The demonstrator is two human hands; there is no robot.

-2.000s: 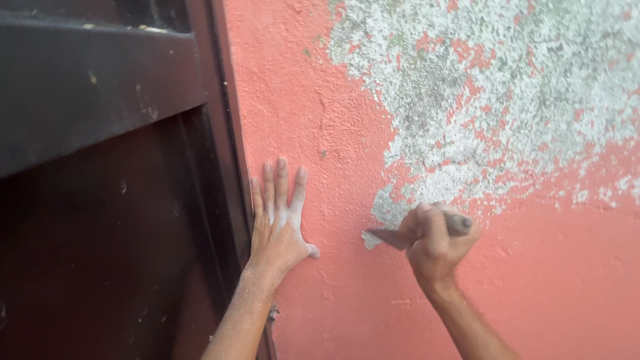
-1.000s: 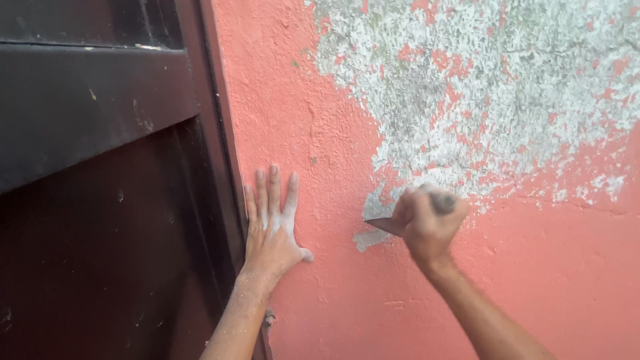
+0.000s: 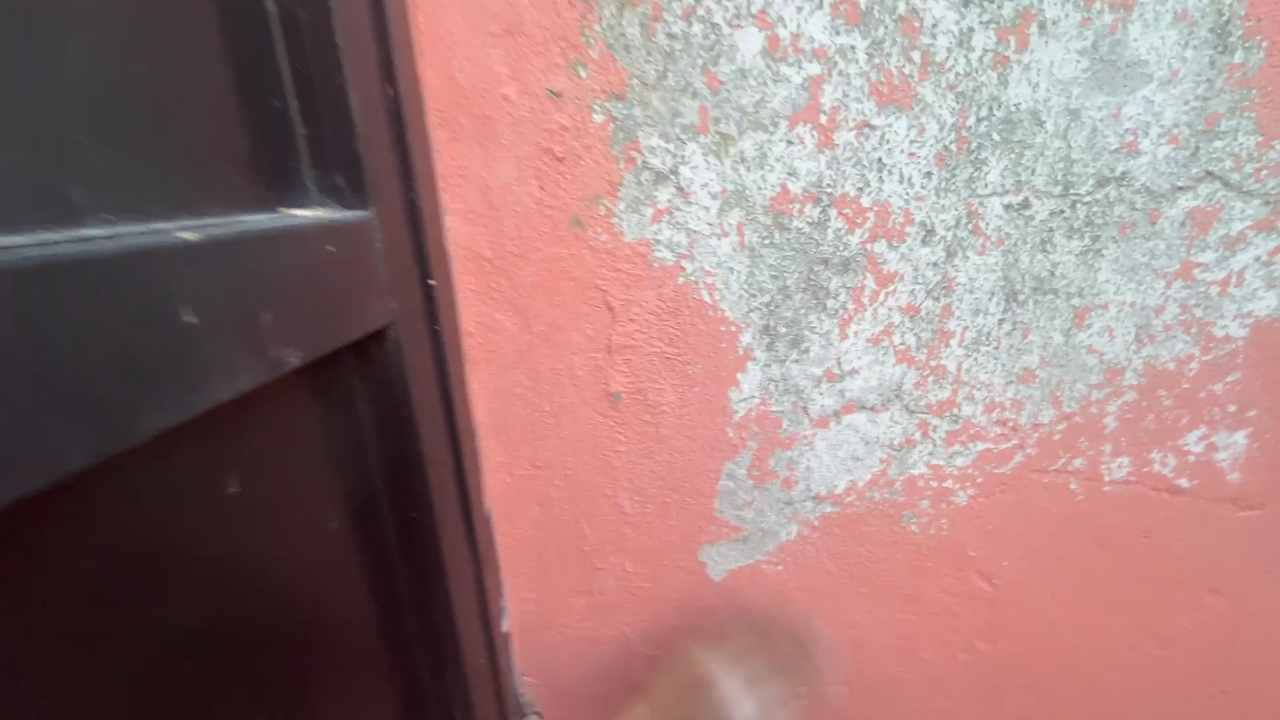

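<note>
A pink painted wall (image 3: 600, 450) carries a large patch of bare white and grey surface (image 3: 800, 300) with scraps of pink paint in it. The patch narrows to a ragged grey tip at its lower left. Just below that tip, a heavily blurred hand (image 3: 730, 670) shows at the bottom edge. Whether it is my left or my right hand, and whether it holds anything, cannot be told. The other hand is out of view, and no bladed tool can be made out.
A dark panelled door (image 3: 180, 310) fills the left side, with pale flakes on its ledge. Its dark reddish frame (image 3: 425, 300) borders the wall. A thin crack (image 3: 1180, 485) runs across the pink paint at the lower right.
My left hand has left its spread position on the wall. My right hand, which held a bladed hand tool at the patch's lower tip, has also left that place.
</note>
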